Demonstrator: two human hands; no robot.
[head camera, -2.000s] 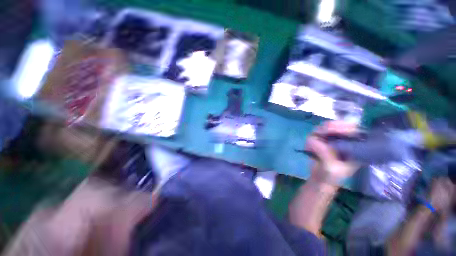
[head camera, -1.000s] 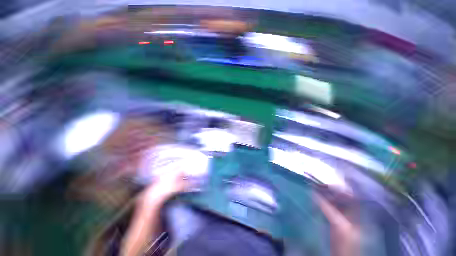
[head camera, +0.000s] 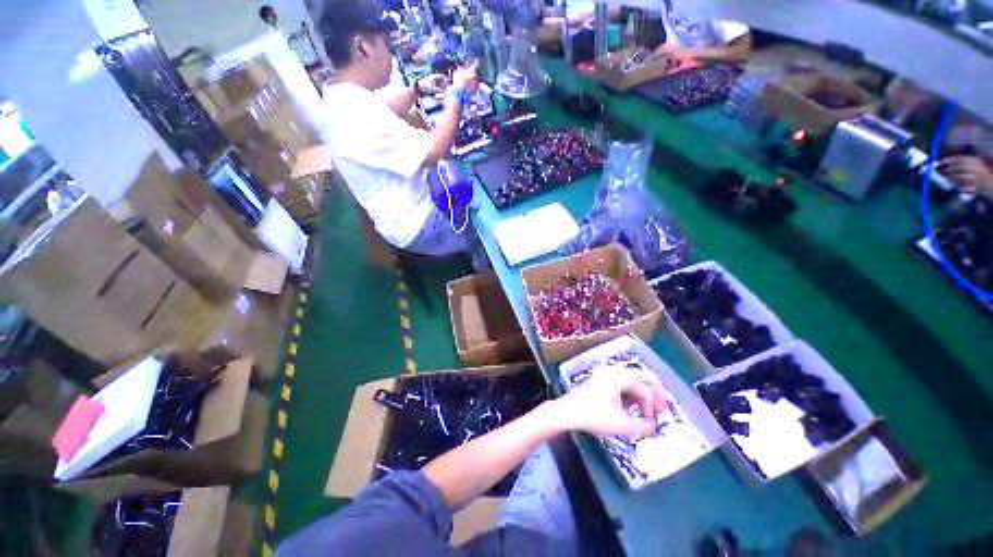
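Observation:
My left hand (head camera: 618, 403) is over the white box of silver-white slivers (head camera: 681, 444), with its fingers curled down at the parts. Whether the fingers hold a piece cannot be told. My right hand is out of the picture. Small dark shapes (head camera: 719, 542) show at the bottom edge on the green bench, cut off and unclear.
A carton of red and silver parts (head camera: 530, 316) stands behind the white box. Two white boxes of black parts (head camera: 708, 383) and a narrow box (head camera: 918, 479) stand to the right. A floor carton of black pieces (head camera: 351, 435) is left. A seated person (head camera: 376, 152) works beyond.
The view has swung left, bringing in the neighbour and floor cartons. My right hand and the screw feeders have gone out of view. My left hand, blurred near the white box before, is over it.

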